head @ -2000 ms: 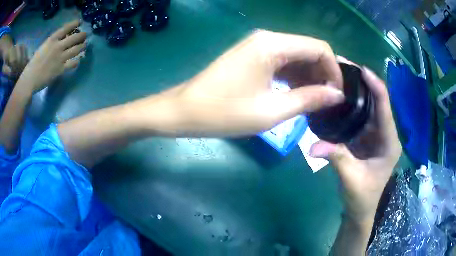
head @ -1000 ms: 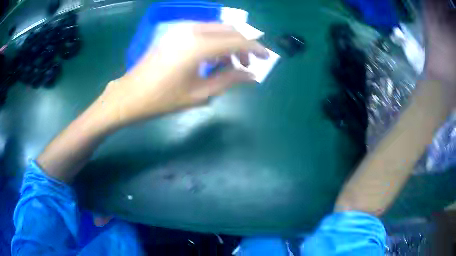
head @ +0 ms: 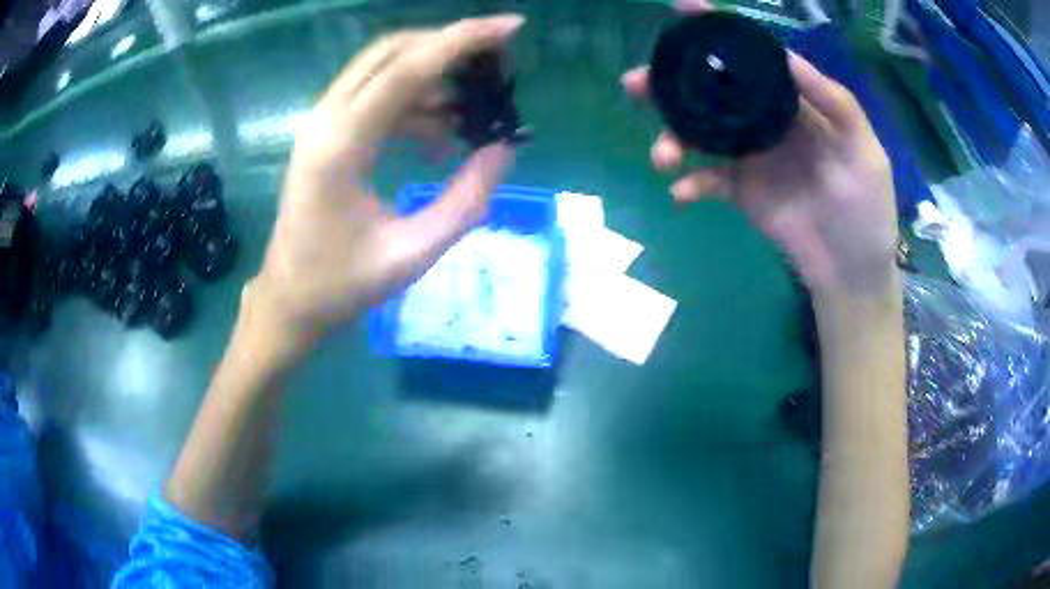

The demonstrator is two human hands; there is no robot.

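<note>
My left hand [head: 357, 196] is raised at upper centre-left and holds a small irregular black inner part [head: 486, 98] between thumb and fingers. My right hand [head: 818, 173] is raised at upper right and holds a round black housing [head: 723, 83], its round face turned to the camera. The two hands are apart. Below and between them, a blue parts bin [head: 553, 288] holds many small white parts [head: 478, 297]. My left thumb overlaps the bin's upper part in the view.
A cluster of black assemblies [head: 144, 247] lies on the left of the green bench. White paper slips [head: 622, 316] lie right of the bin. A clear bag with dark contents [head: 973, 403] lies at right. Dark parts [head: 794, 414] show beside my right forearm. A blue sleeve edges in at far left.
My right hand has come back from the far right edge and now holds a round housing. My left hand has moved up from beside the paper slips and now visibly holds a black part.
</note>
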